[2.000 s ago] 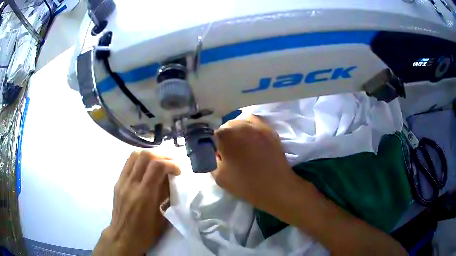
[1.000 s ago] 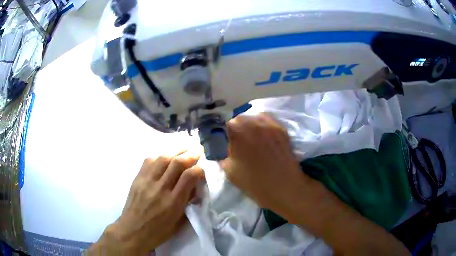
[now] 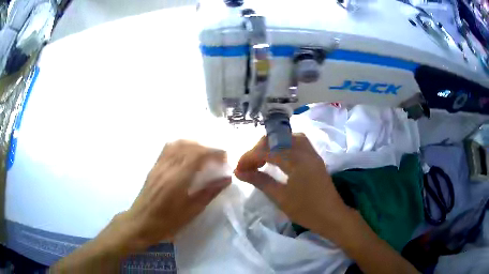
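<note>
My left hand (image 3: 174,190) pinches a folded edge of the white fabric (image 3: 214,235) in front of the needle area. My right hand (image 3: 300,182) pinches the same fabric, its thumb and forefinger tips close to my left fingertips. The white sewing machine head (image 3: 370,91) stands above and behind the hands. A dark grey cylinder (image 3: 279,131) hangs just over my right hand. The green panel (image 3: 383,198) lies to the right of my right forearm, joined to white cloth. Bright glare washes out the needle and presser foot.
Black-handled shears (image 3: 438,195) lie on grey cloth at the right. A small box (image 3: 476,155) is at the far right edge. The printed ruler (image 3: 48,243) runs along the table's front edge. Shiny plastic-wrapped material (image 3: 27,43) is at the far left.
The view has shifted, so the machine head appears farther right. My hands have come closer together, fingertips nearly meeting at the fabric edge, and sit slightly in front of the machine head.
</note>
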